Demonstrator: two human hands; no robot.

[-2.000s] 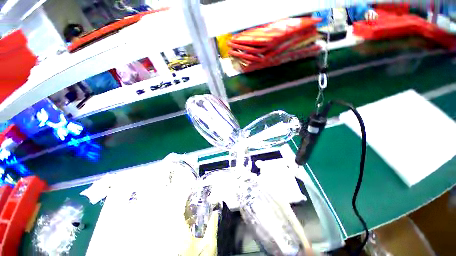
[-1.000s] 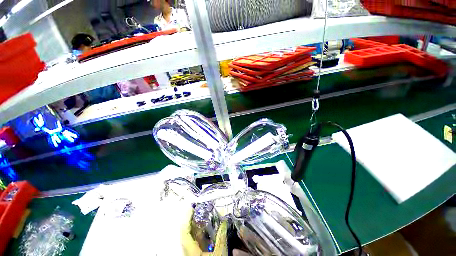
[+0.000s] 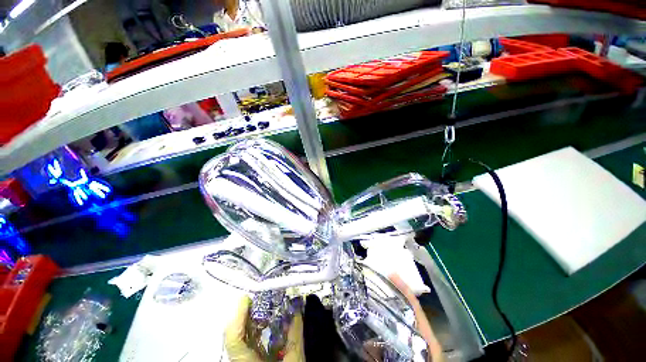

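Note:
A glossy see-through balloon-animal lamp (image 3: 265, 194) with several joined lobes and white bars inside is held up over the fixture (image 3: 453, 311). My left hand (image 3: 265, 332), in a cream-yellow glove, is closed around a lower lobe at the bottom centre. My right hand (image 3: 421, 318) shows only in part along the outer side of the lower right lobe, holding it. The lamp hides most of both hands and much of the fixture.
An electric screwdriver's black cord (image 3: 503, 247) hangs at the right; its body is mostly behind the lamp. A white foam sheet (image 3: 567, 208) lies right. A clear parts pile (image 3: 74, 329) and red tray (image 3: 25, 297) are left. A metal post (image 3: 297, 99) stands behind.
The lamp has turned and come closer to the camera; its upper left lobe looks larger and its right lobe now overlaps the screwdriver. The right hand's edge shows more clearly.

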